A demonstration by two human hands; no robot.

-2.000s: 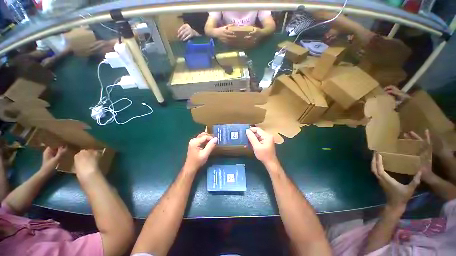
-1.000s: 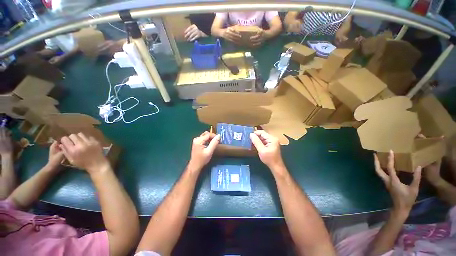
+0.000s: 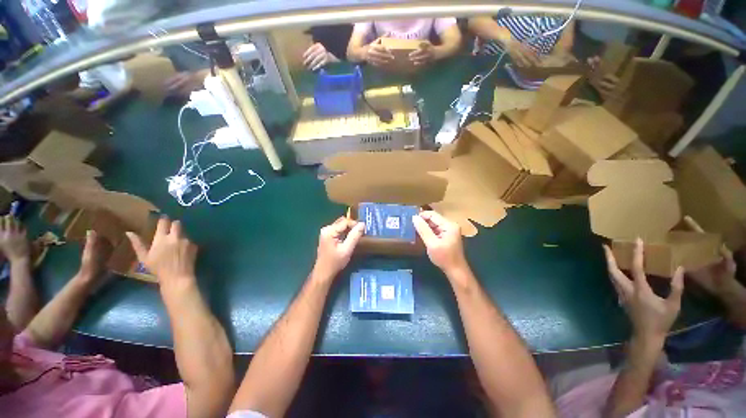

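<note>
A blue printed card (image 3: 388,222) with white text and a white square code is held level by its two short ends. My left hand (image 3: 337,243) pinches its left end and my right hand (image 3: 440,238) pinches its right end. The card is over the front part of an open brown mailer box (image 3: 388,245), whose wide lid (image 3: 386,175) stands open behind it. The inside of the box is mostly hidden by the card. A second blue card or stack (image 3: 382,292) lies on the green table in front of the box.
Folded cartons (image 3: 507,159) are heaped at right centre. An equipment box (image 3: 356,135) with a blue plastic holder (image 3: 338,90) stands behind the lid. A white cable (image 3: 213,184) and power strip (image 3: 231,110) are left of it. Neighbours' hands hold boxes on both sides.
The card in my hands has levelled from a slight tilt and stays over the box. The left neighbour's hand has lifted and opened. The right neighbour's box has turned slightly.
</note>
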